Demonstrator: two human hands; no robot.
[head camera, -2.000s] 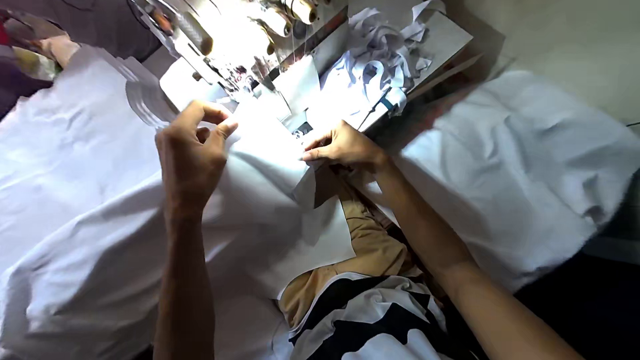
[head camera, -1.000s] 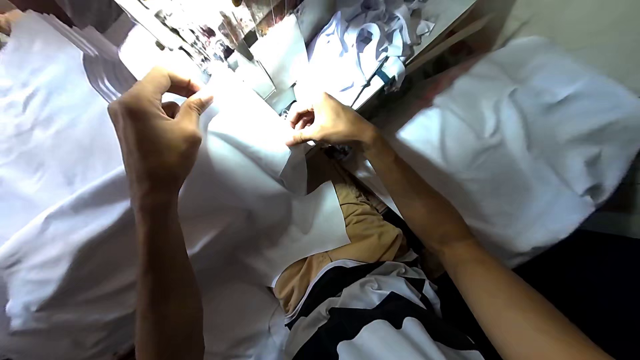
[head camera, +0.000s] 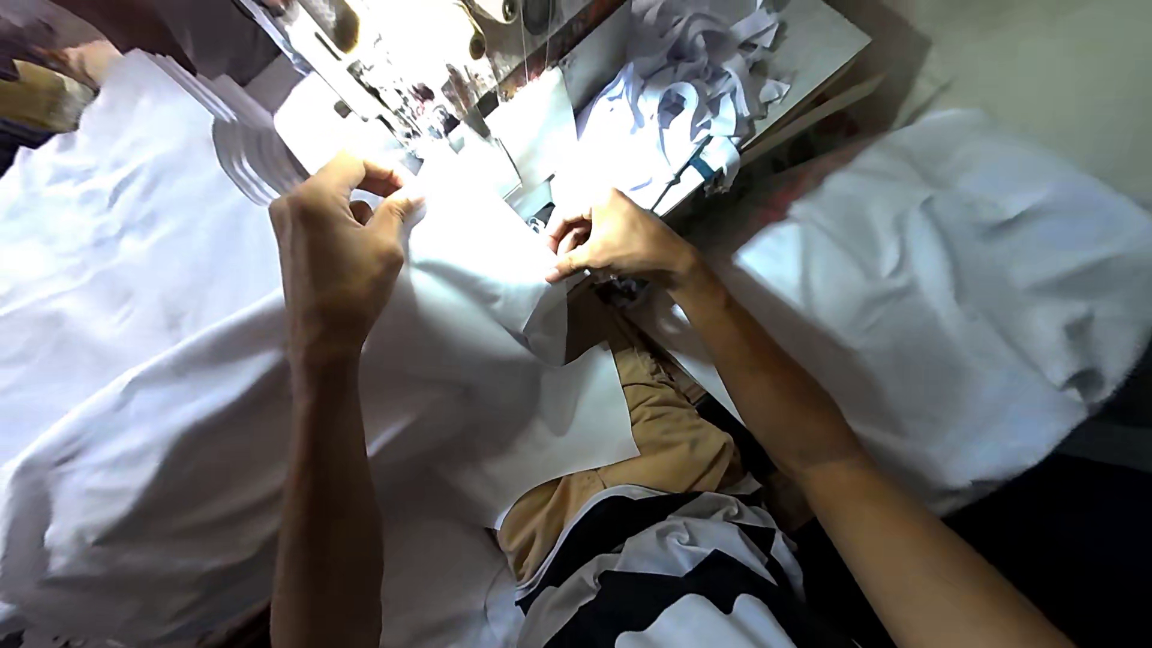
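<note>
White fabric (head camera: 486, 270) runs from the bed of a sewing machine (head camera: 432, 81) down over my lap. My left hand (head camera: 346, 243) pinches the fabric between thumb and fingertips, just in front of the needle area. To the right, my right hand (head camera: 616, 243) pinches the fabric's right edge near the corner of the machine bed. A folded part of the cloth hangs below my right fingertips. Strong light washes out the needle area, so the needle and presser foot cannot be made out clearly.
Curly white fabric trimmings (head camera: 684, 99) lie on the machine table (head camera: 823, 45) at the upper right, beside a small tool with a teal part (head camera: 702, 162). Stacked white cut pieces (head camera: 256, 157) are at the left. A large white cloth bundle (head camera: 954, 297) sits at the right.
The view has shifted between frames. Both hands stay near the machine, pinching the fabric; no clear grasp or release shows.
</note>
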